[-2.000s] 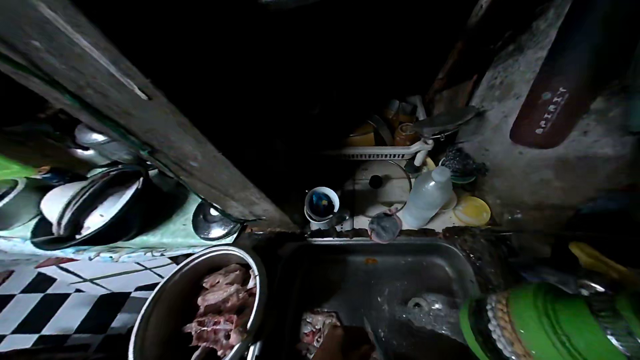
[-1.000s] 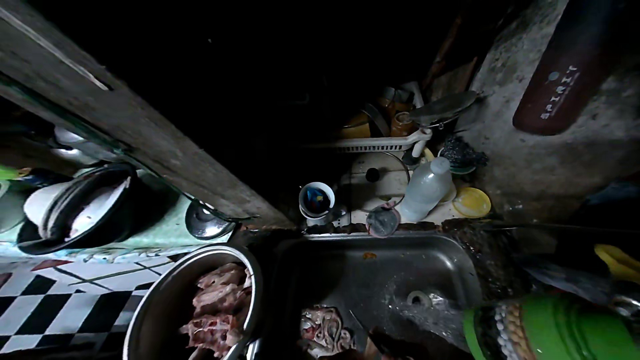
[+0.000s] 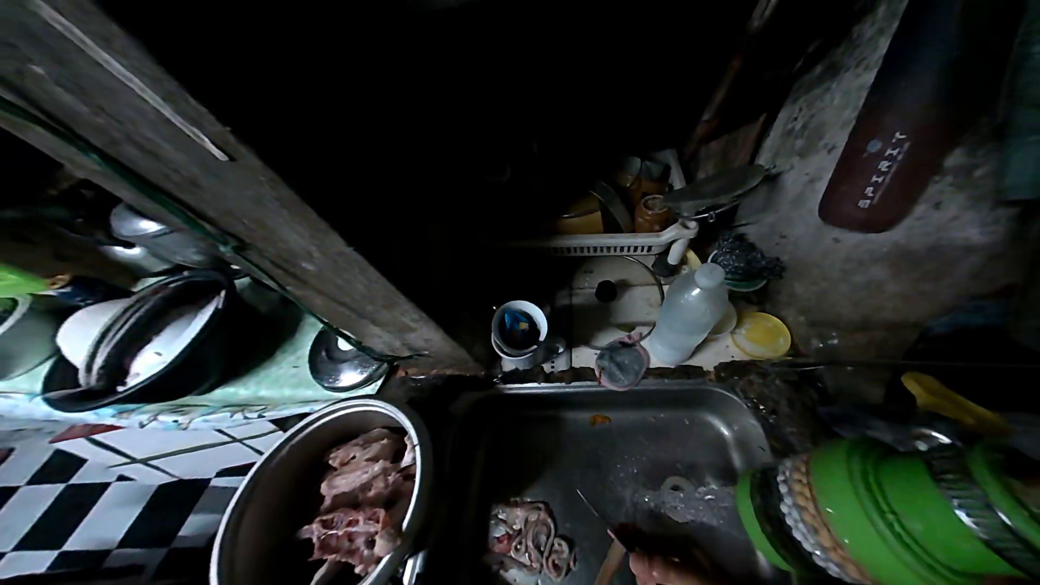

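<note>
At the bottom edge, the fingers of my right hand (image 3: pixel 662 567) curl at the dark handle of a knife (image 3: pixel 595 508), its thin blade pointing up and left over the sink. A brown, wooden-looking piece (image 3: pixel 610 562) lies just left of the fingers. Pale, folded raw meat or offal (image 3: pixel 530 540) rests in the metal sink (image 3: pixel 528 431), left of the knife. Beside the sink, a large metal pot (image 3: pixel 252 496) holds pieces of raw meat (image 3: pixel 357 508). My left hand is out of sight. The palm of my right hand is cut off by the frame.
A green ribbed container (image 3: pixel 910 508) stands at the sink's right. Behind the sink are a cloudy plastic bottle (image 3: pixel 689 317), a white cup (image 3: pixel 520 325), a yellow lid (image 3: pixel 761 335) and a dish rack (image 3: pixel 601 244). A concrete post (image 3: pixel 268 211) slants at left, near a black basin (image 3: pixel 203 361).
The fingers of my right hand show more plainly at the bottom edge, and more of the knife is visible than before. The meat in the pot looks unchanged.
</note>
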